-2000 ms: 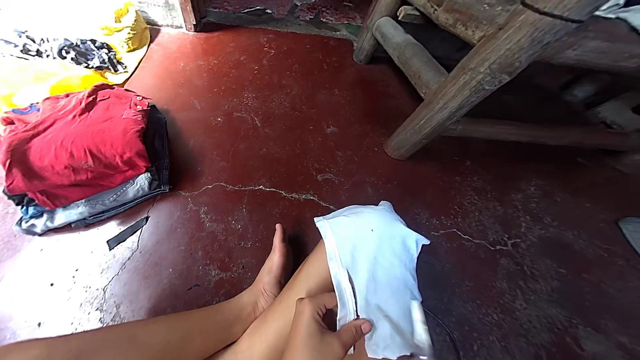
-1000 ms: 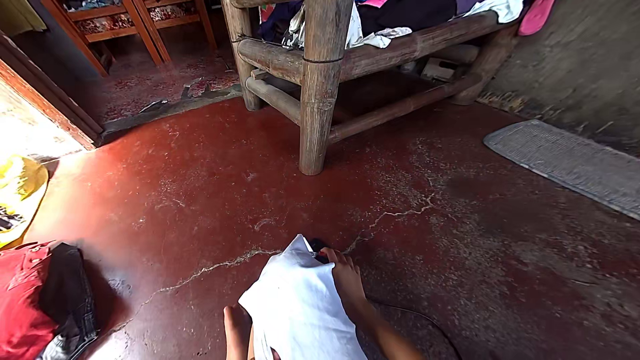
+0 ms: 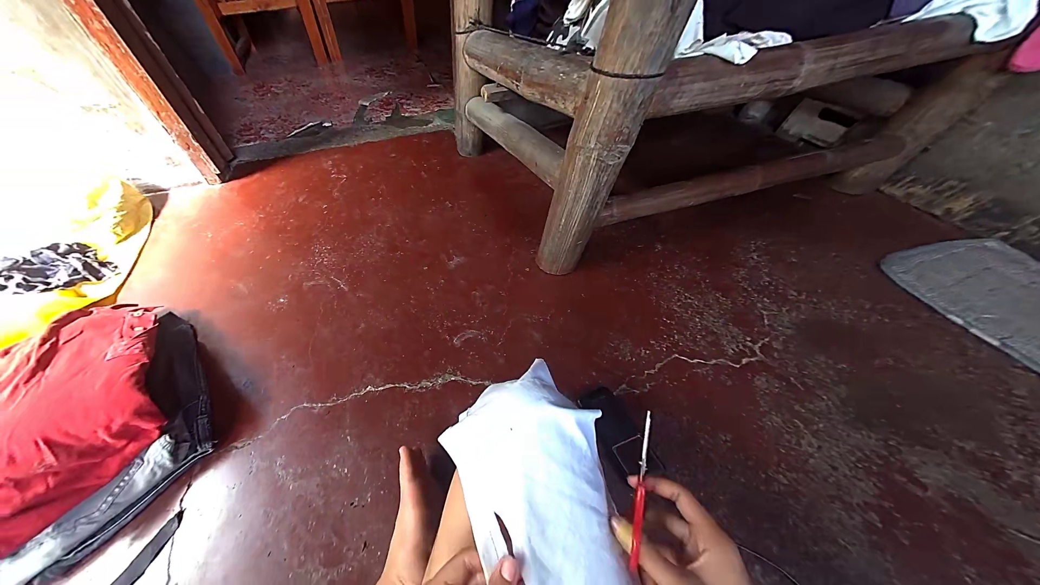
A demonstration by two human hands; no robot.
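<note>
White cloth (image 3: 540, 463) lies draped over my leg at the bottom centre, with a narrow slit near its lower left part. My left hand (image 3: 475, 569) pinches the cloth's lower edge beside that slit, between thumb and finger. At the cloth's right side, my right hand (image 3: 678, 532) holds a slim red-handled tool (image 3: 639, 516) with a thin metal tip pointing up; it may be small scissors or a seam ripper, I cannot tell which. A dark flat object (image 3: 613, 426) rests on the floor just behind the tool, partly covered by the cloth.
Folded clothes, a red garment (image 3: 73, 406) on top, are stacked at the left. Behind them lies a yellow cloth or bag (image 3: 122, 215). A bamboo frame (image 3: 597, 146) bearing clothes stands ahead. A grey mat (image 3: 975, 292) lies at the right. A black strip (image 3: 150, 552) is at lower left.
My right hand, by the far end of the cloth one second ago, is now nearer me and holds the red-handled tool. The view has swung up and right since the first frame.
</note>
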